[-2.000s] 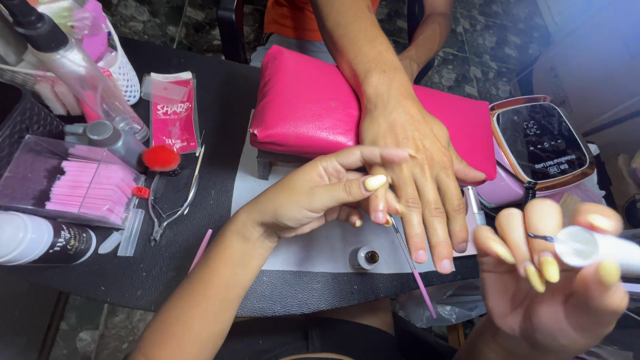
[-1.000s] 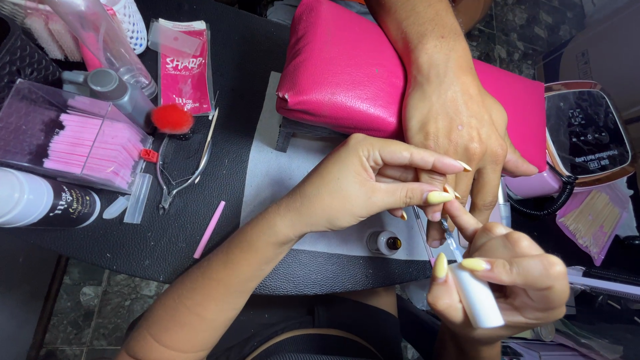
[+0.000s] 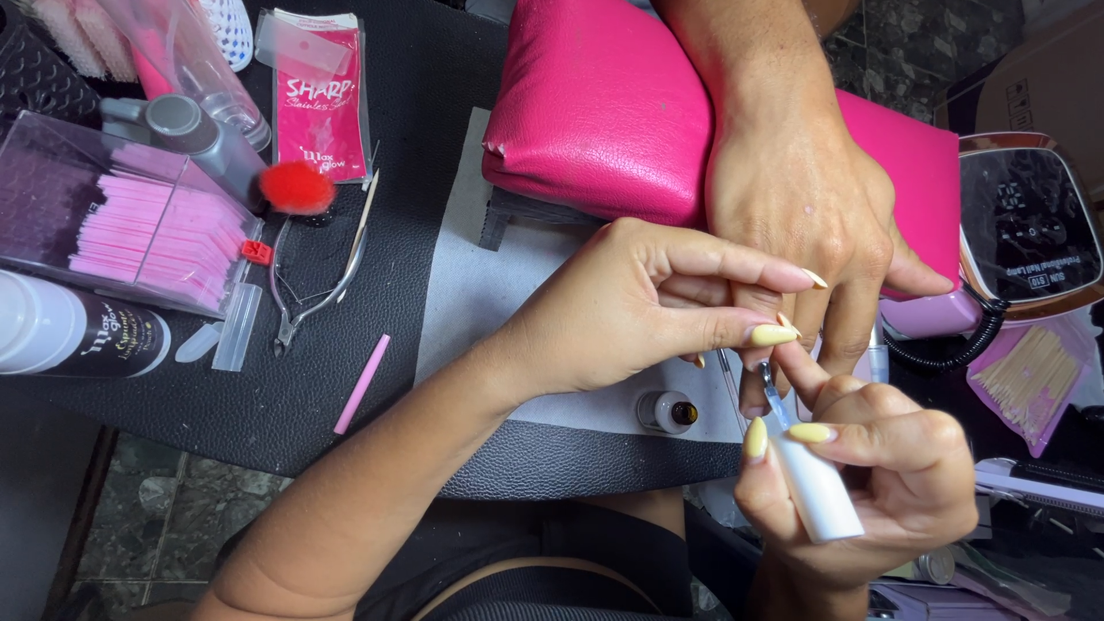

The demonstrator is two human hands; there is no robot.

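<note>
My left hand [image 3: 638, 310] pinches a finger of another person's hand [image 3: 793, 198] between thumb and fingers. That hand lies palm down over a pink padded armrest [image 3: 604, 112]. In my right hand [image 3: 888, 474] is the white cap of a nail polish brush [image 3: 818, 487], its bristle tip at the nail of the held finger. One of my right fingers touches that same finger. An open small polish bottle [image 3: 666, 412] is on the white sheet [image 3: 535, 259] below my left hand. A thin tool with a metallic shaft [image 3: 731, 384] lies partly hidden under the hands.
Left on the black table are a clear box of pink sticks [image 3: 155, 233], a white bottle [image 3: 69, 328], cuticle nippers [image 3: 297, 302], a red pompom [image 3: 297, 187] and a pink stick [image 3: 361, 384]. At right are a nail lamp [image 3: 1026, 224] and a bag of wooden sticks [image 3: 1031, 379].
My right hand has come in from the right, bringing the brush to the held finger's nail. My left hand still holds a finger. The view has shifted closer.
</note>
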